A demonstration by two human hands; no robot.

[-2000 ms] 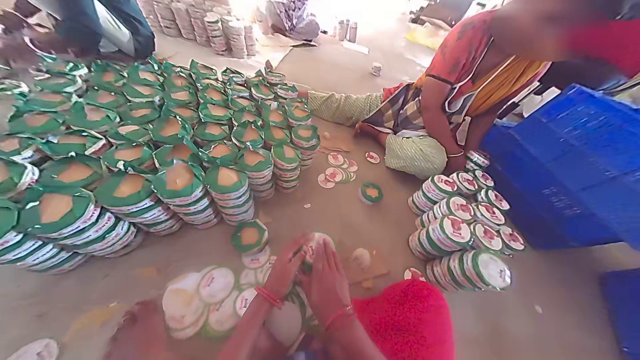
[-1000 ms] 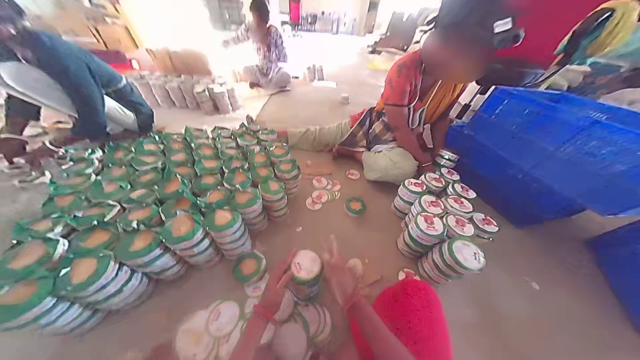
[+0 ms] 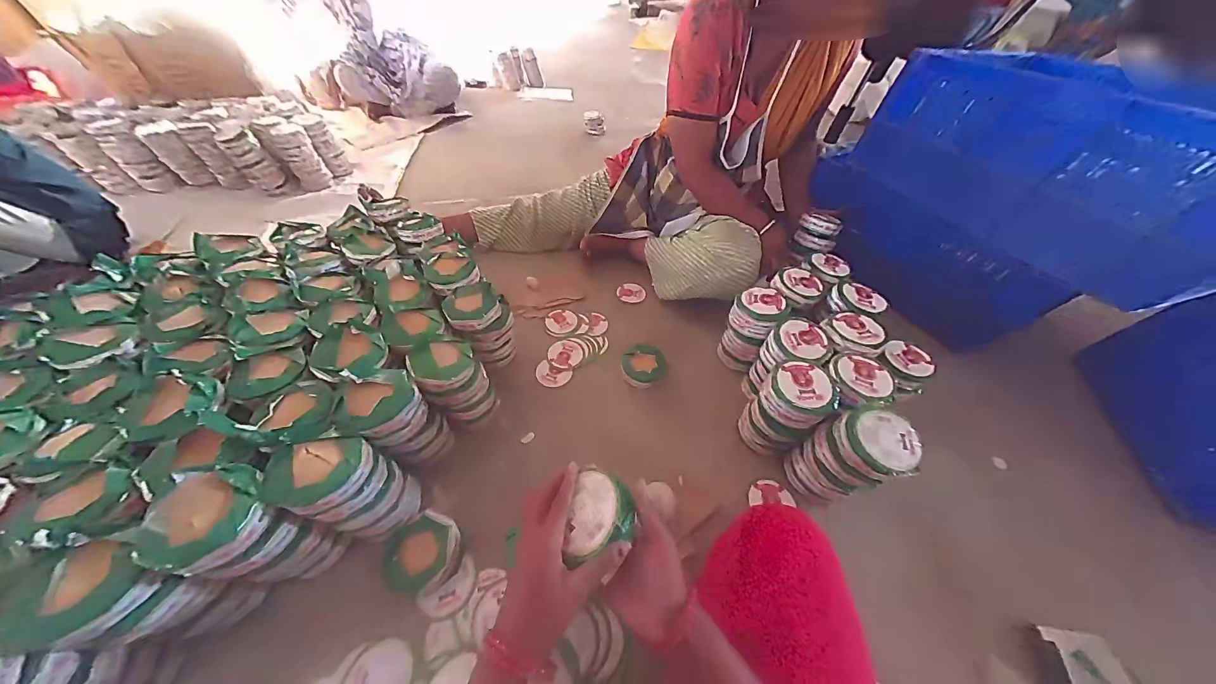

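Note:
Between my hands is a round green-wrapped packet [image 3: 591, 513] with a pale disc on its face, tilted toward the left. My left hand [image 3: 549, 546] grips its left side and lower edge, thumb across the front. At its right side is my right hand [image 3: 649, 560], fingers raised against the green rim. Loose round paper labels [image 3: 446, 636] lie on the floor below and left of my hands, and a tilted stack of discs [image 3: 594, 641] is under them. A short green-rimmed packet [image 3: 423, 551] rests just left of my hands.
Many green-wrapped stacks [image 3: 323, 465] fill the left. Label-topped stacks [image 3: 803, 385] stand at the right, near a seated person [image 3: 712, 171] and blue plastic crates [image 3: 1007, 180]. A single packet [image 3: 644, 365] and scattered labels [image 3: 567, 352] lie ahead. More stacks [image 3: 218, 147] stand behind.
One second ago my right hand was held apart from the packet, fingers spread; now it is against the packet's right side. The packet has been tilted to the left.

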